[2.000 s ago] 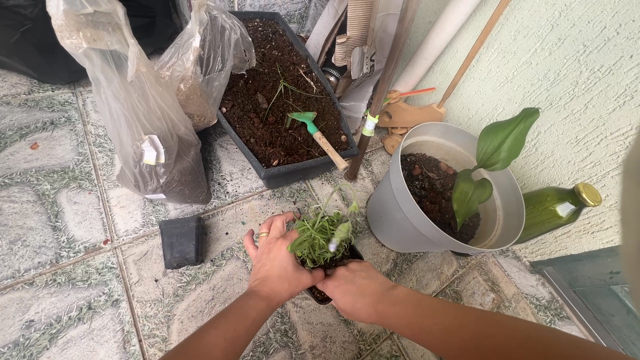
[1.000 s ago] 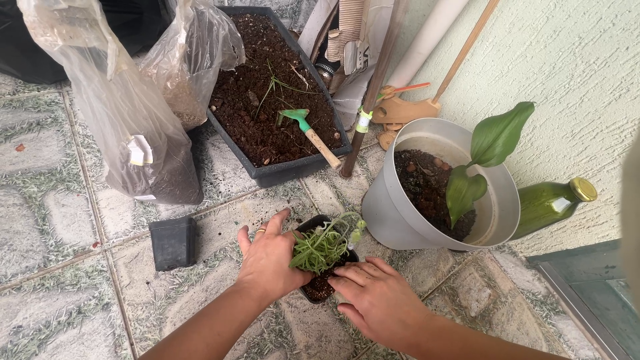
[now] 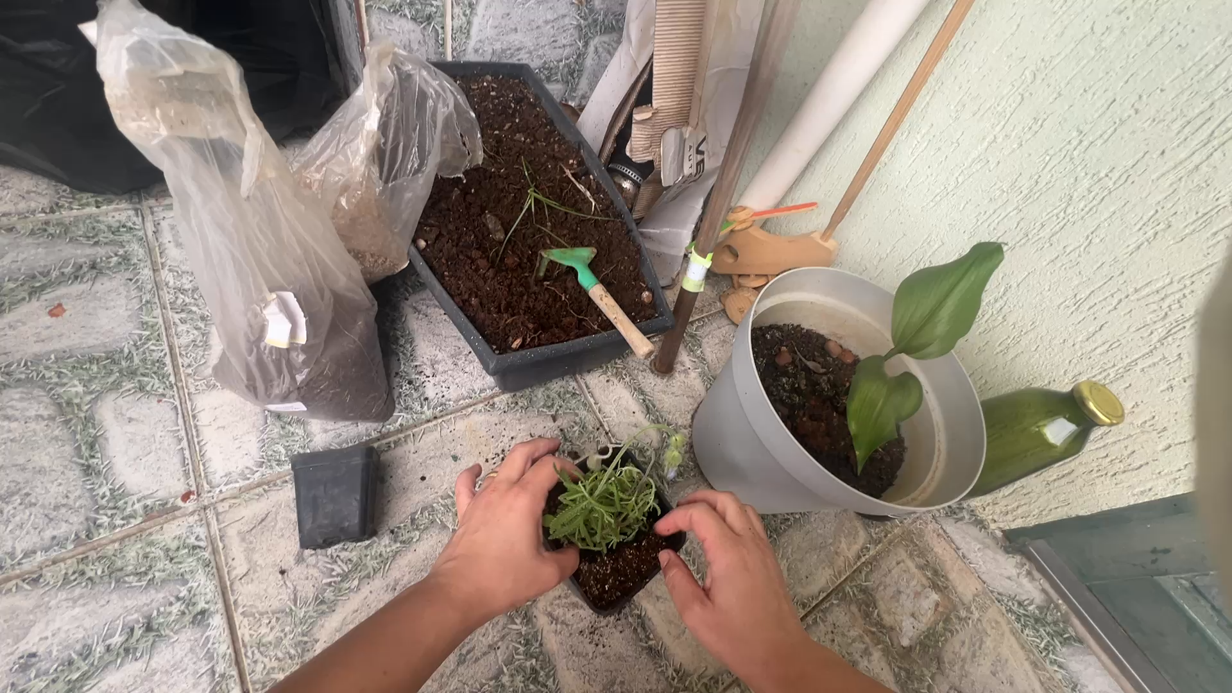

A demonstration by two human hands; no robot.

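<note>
A small black plastic pot (image 3: 616, 606) filled with dark soil stands on the tiled floor between my hands. Low feathery green seedlings (image 3: 602, 505) grow in it, and a thin stem leans out towards the back right. My left hand (image 3: 510, 539) rests against the pot's left side, its fingers bent over the rim and its thumb at the leaves. At the right rim, my right hand (image 3: 727, 573) has its fingers curved and apart, with the thumb and forefinger by the soil; nothing shows between them. Its exact contact with the pot is unclear.
An empty black pot (image 3: 335, 496) lies at left, below plastic bags of soil (image 3: 298, 318) and substrate (image 3: 371, 183). Behind is a planter (image 3: 539, 361) with a green-headed hand tool (image 3: 602, 294). At right stand a grey pot (image 3: 741, 423) with a leafy plant and a green bottle (image 3: 1035, 433).
The right hand has moved from down in the pot, two seconds ago, to its right edge with fingers apart. The left hand stays at the left side.
</note>
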